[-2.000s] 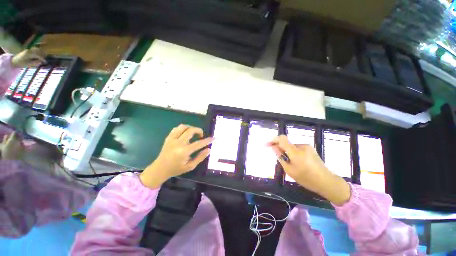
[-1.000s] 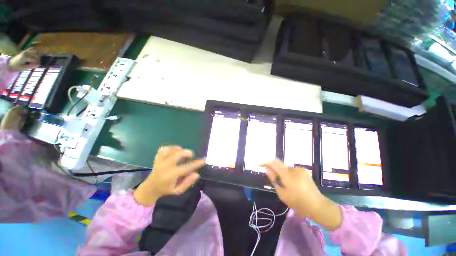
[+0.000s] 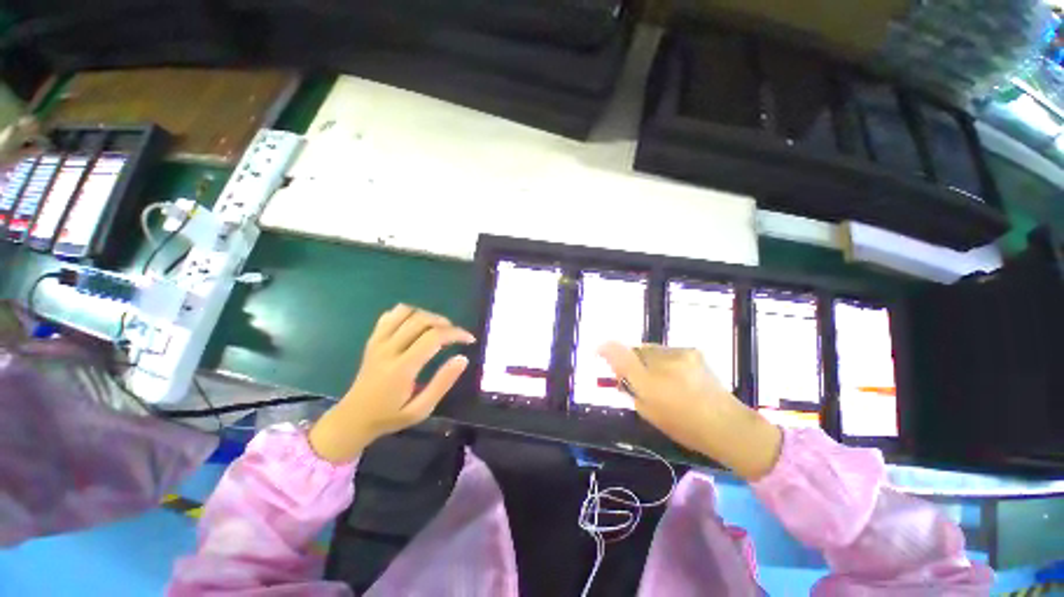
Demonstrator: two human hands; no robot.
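Note:
A black phone tray (image 3: 467, 411) lies in front of me with several smartphones upright in a row, their screens lit white. The leftmost phone (image 3: 522, 327) shows a dark bar low on its screen; the rightmost phone (image 3: 865, 367) shows an orange bar. My left hand (image 3: 403, 371) is at the tray's left end, fingers apart and empty. My right hand (image 3: 671, 391) is over the second and third phones, fingers curled; a small dark spot shows at its fingertips, too unclear to name. A thin white earphone cable (image 3: 611, 511) hangs coiled at the bench's front edge.
A white board (image 3: 490, 181) lies behind the tray. A black tray stack (image 3: 817, 175) with dark phones stands at back right. A white power strip (image 3: 193, 286) with cables is at left. Another person's pink sleeve (image 3: 93, 432) and another tray of lit phones (image 3: 138, 192) are farther left.
My left hand dropped toward the front edge, then rose back beside the leftmost phone. My right hand moved from the phones' middle to their lower part, then slightly up. Dark bars now show on the two left screens.

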